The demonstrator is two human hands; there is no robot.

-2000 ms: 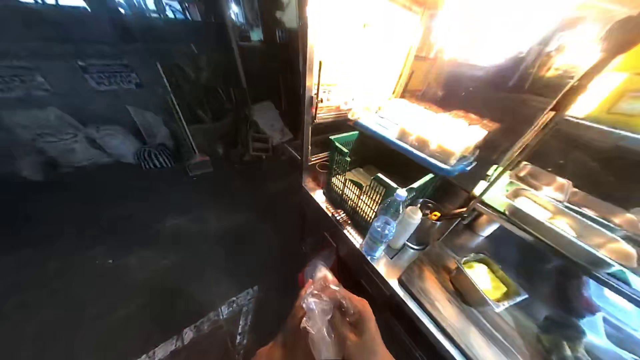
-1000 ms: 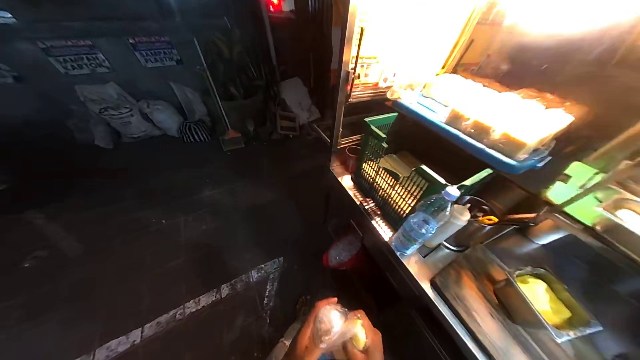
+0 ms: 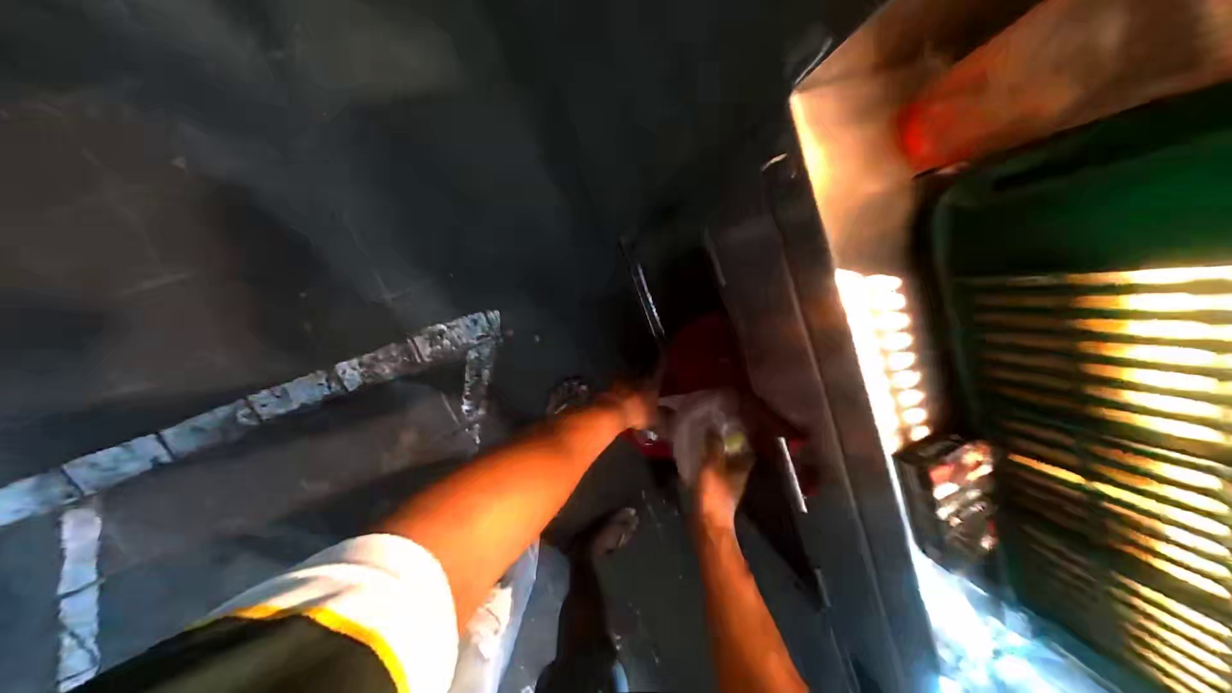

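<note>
Both my arms reach down beside the cart to a red bin (image 3: 707, 361) low against its side. My left hand (image 3: 630, 404) is at the bin's near left rim, blurred, and what its fingers do is hard to make out. Around my right hand (image 3: 720, 460) there is a pale, crumpled clear plastic bag (image 3: 691, 419), and a small yellowish thing (image 3: 734, 444) shows at its fingers. The bag lies between the two hands, over the bin's opening. Motion blur and shadow hide the fingertips and the inside of the bin.
At right is the cart's metal edge (image 3: 818, 356), with a green plastic crate (image 3: 1078, 212) on it and a small shiny box (image 3: 953, 491) beside the crate. A worn white line (image 3: 289, 393) crosses the dark ground at left. A bare foot (image 3: 616, 529) stands below my hands.
My hands have moved from in front of my body down to the red bin, with the clear plastic still at them. The view has swung down and closer to the cart's side.
</note>
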